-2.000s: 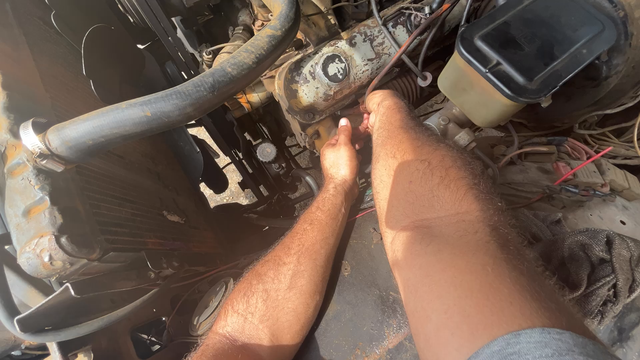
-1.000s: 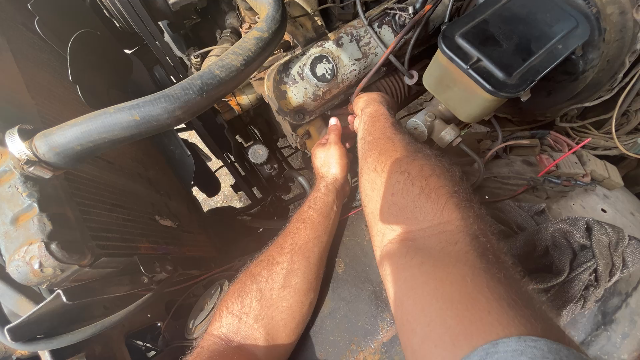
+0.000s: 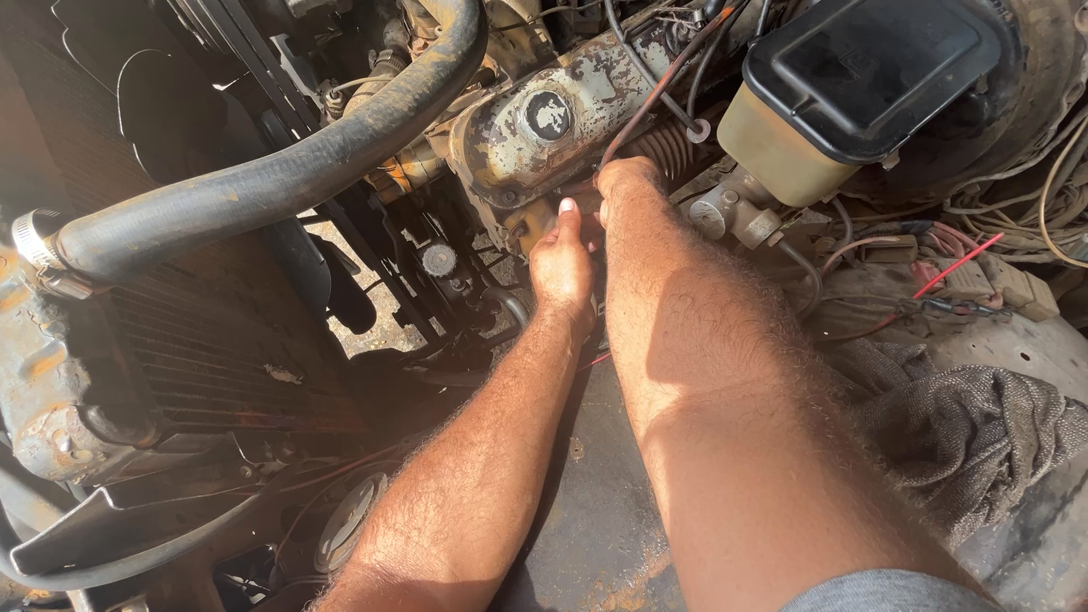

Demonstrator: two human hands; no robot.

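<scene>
Both my hands reach down beside the engine, just below the valve cover (image 3: 595, 93) with its flaking paint and round oil filler cap (image 3: 547, 116). My left hand (image 3: 563, 259) has its thumb up near the corner of the cover; its fingers are mostly hidden. My right hand (image 3: 627, 183) is bent inward to the right of it, its fingertips out of sight behind the wrist. A reddish-brown cable (image 3: 650, 100) runs down to my right hand. Whether either hand grips anything is hidden. A corrugated tube (image 3: 667, 149) lies right behind my right hand.
The thick radiator hose (image 3: 280, 183), held by a metal hose clamp (image 3: 38, 251), crosses the upper left above the radiator (image 3: 212, 340). A brake fluid reservoir (image 3: 782, 140) with a black lid is at upper right. Loose wires (image 3: 960, 265) and a grey cloth (image 3: 969, 425) lie at right.
</scene>
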